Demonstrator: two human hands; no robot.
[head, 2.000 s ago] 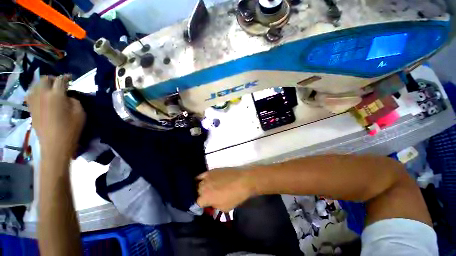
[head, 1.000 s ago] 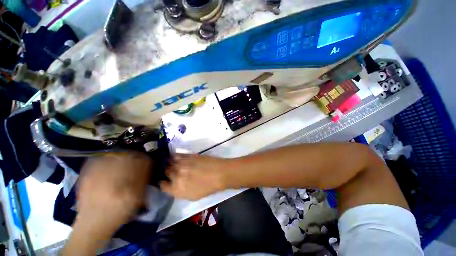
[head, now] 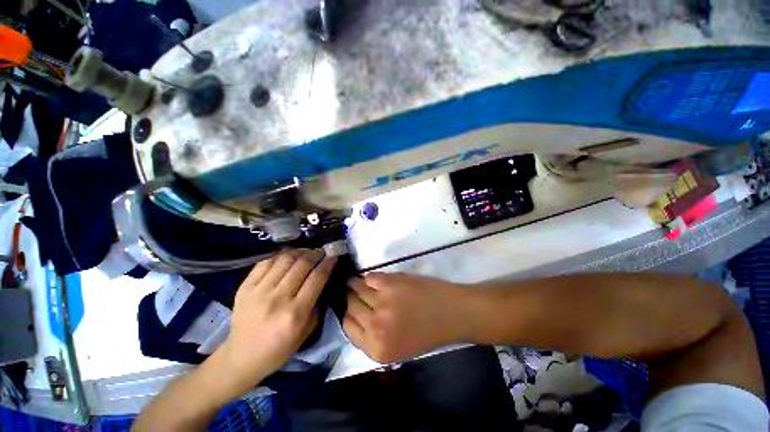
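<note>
A navy garment piece (head: 89, 198) lies left of the needle area and runs under the sewing machine head (head: 405, 93). Its pale grey lining (head: 198, 316) shows beside my left wrist. My left hand (head: 283, 304) lies flat on the dark cloth, fingertips just in front of the presser foot area. My right hand (head: 397, 316) is close beside it on the right, fingers curled at the edge of the dark cloth, gripping it. The curved metal guard (head: 143, 240) stands left of my left fingertips. The needle itself is hidden.
A black phone or display (head: 494, 192) lies under the machine arm. A red and gold packet (head: 682, 201) and a pink piece (head: 701, 211) lie to the right, with bobbins (head: 756, 181) beyond. Fabric scraps (head: 549, 384) and blue baskets (head: 245, 418) are below the table.
My left hand has come from the far left to the cloth by the needle area and is now still. My right hand has moved up beside it. The view has shifted closer to the machine.
</note>
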